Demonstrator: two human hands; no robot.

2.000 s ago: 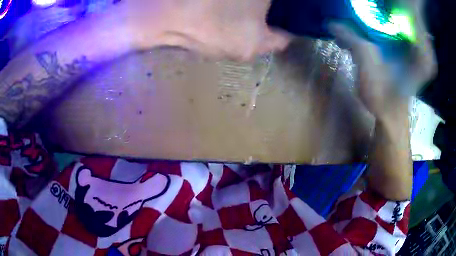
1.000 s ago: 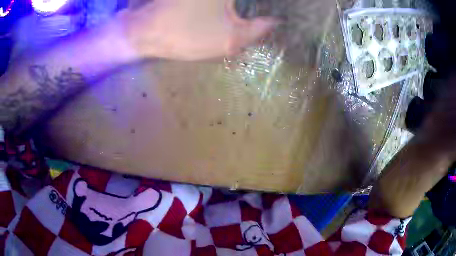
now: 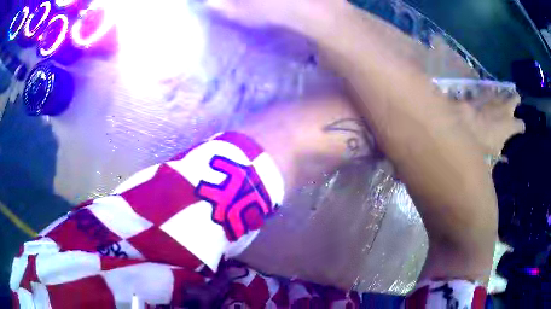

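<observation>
Several lit units with white-pink glowing rings (image 3: 90, 25) stand at the upper left. A black round unit (image 3: 47, 89) with a patterned round face lies below them, its ring unlit. A white-blue glare (image 3: 160, 39) hides what is beside them. My right forearm crosses from the lower right to the top edge. My right hand (image 3: 244, 7) is blurred and partly cut off there, right of the glare; its fingers and any held thing cannot be made out. My left forearm passes behind the right one; my left hand is hidden.
Tape-covered cardboard (image 3: 308, 250) forms the bench top. A whitish sheet edge (image 3: 474, 86) shows at the right, beyond my right forearm. My checked left sleeve (image 3: 181, 205) covers the bench's near left part. Green floor shows at the upper right.
The view has swung left, bringing more lit units and the unlit one in. My right arm has swung across to the upper left, over my left forearm. The lit unit formerly near my right hand is not identifiable.
</observation>
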